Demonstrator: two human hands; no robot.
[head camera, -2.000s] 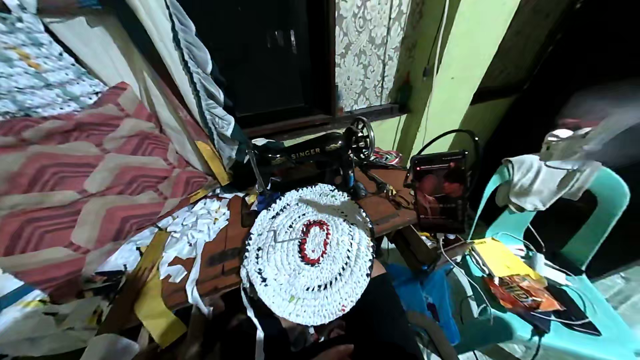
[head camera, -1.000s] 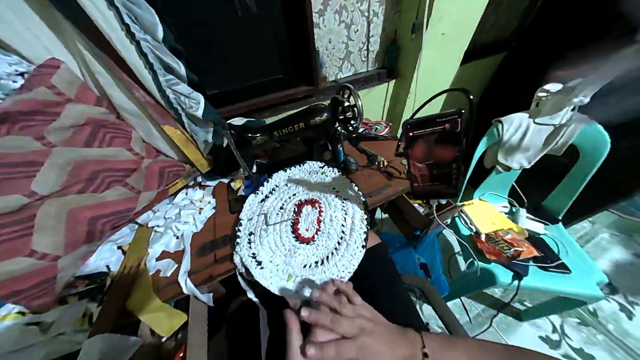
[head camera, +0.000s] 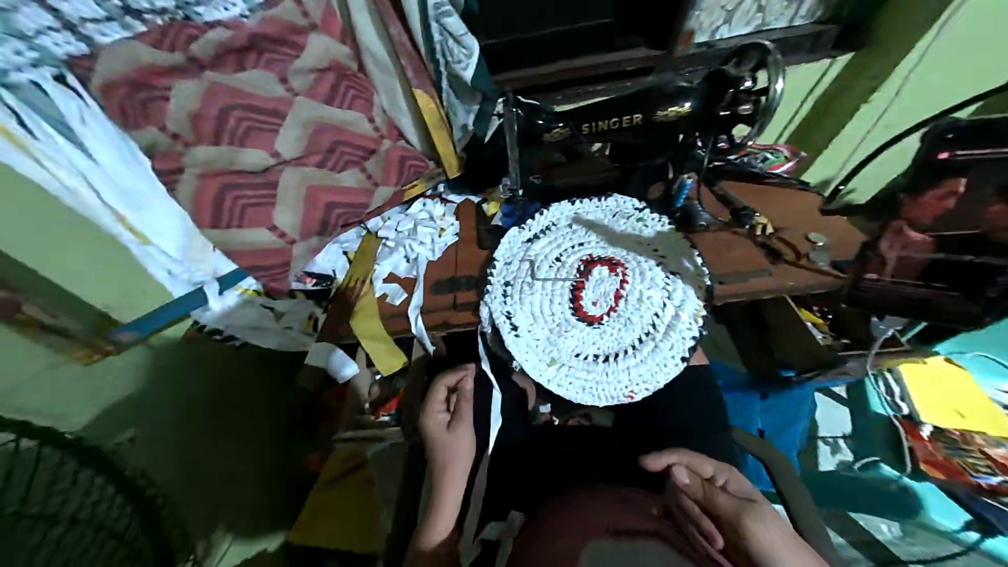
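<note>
A round white mat of crocheted fabric strips, with a small red ring near its middle, lies partly on the wooden sewing table and overhangs its front edge. A thin bent metal hook rests on the mat. My left hand is below the table's edge, fingers curled, beside a hanging white fabric strip; whether it holds anything is unclear. Over my lap, low on the right, my right hand has loosely bent fingers, apart from the mat, with nothing visible in it.
A black Singer sewing machine stands behind the mat. Cut white fabric pieces and a yellow strip lie on the left of the wooden table. At right are a dark bag, a blue plastic bag and a green plastic chair.
My hands were together below the mat one second ago; now they are apart, the left beside the hanging strip. The view has shifted to the left.
</note>
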